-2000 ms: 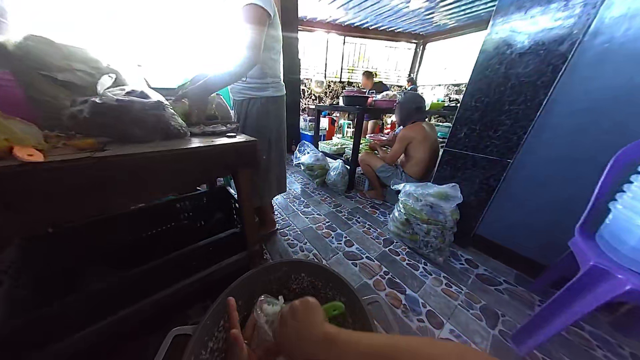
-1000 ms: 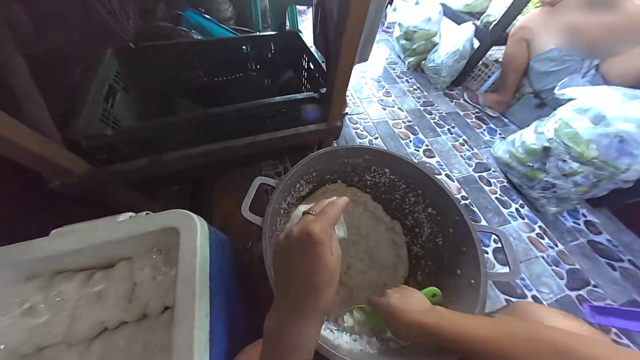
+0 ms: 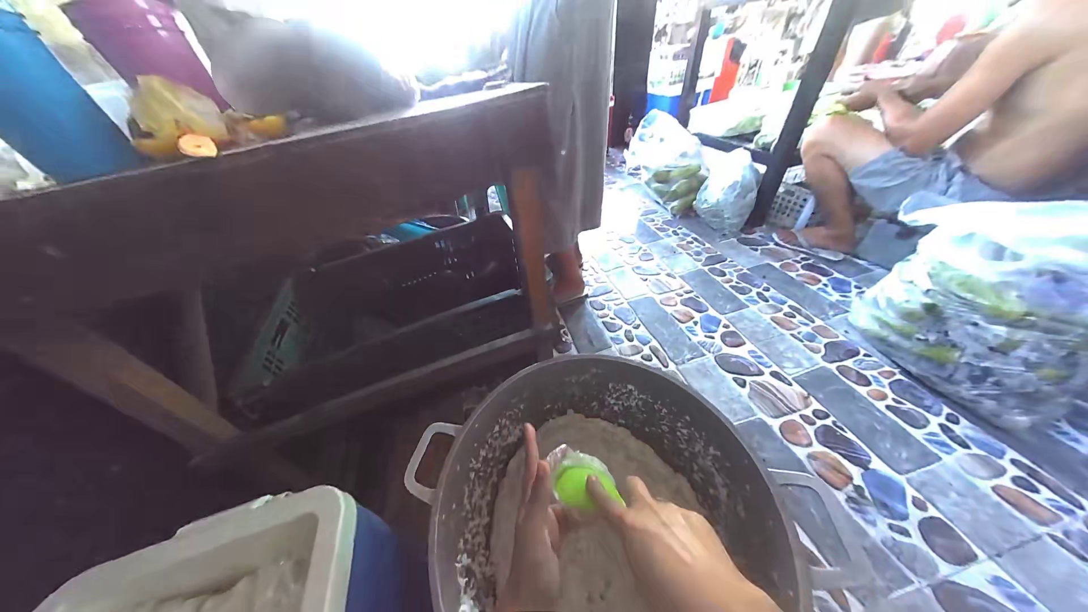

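Note:
A large grey metal pot [image 3: 731,442] with two handles stands low in front of me, white grains stuck to its inner wall and a pale greyish mass [image 3: 595,578] inside. Over it, my left hand [image 3: 535,535] is raised with its fingers up, against a small clear plastic bag [image 3: 565,456]. My right hand [image 3: 667,540] grips a bright green utensil [image 3: 582,489], whose rounded end touches the bag. The bag's contents are mostly hidden behind the utensil.
A cooler box [image 3: 336,527] lined with plastic stands at lower left. Behind it are a wooden table [image 3: 340,153] and a dark plastic crate [image 3: 416,263]. A stuffed clear bag [image 3: 977,314] lies on the right of the tiled floor. One person stands beyond the table; another sits at upper right.
My right hand has come up from the pot's lower edge with the green utensil, which now meets the bag at my left hand. The view has tilted up.

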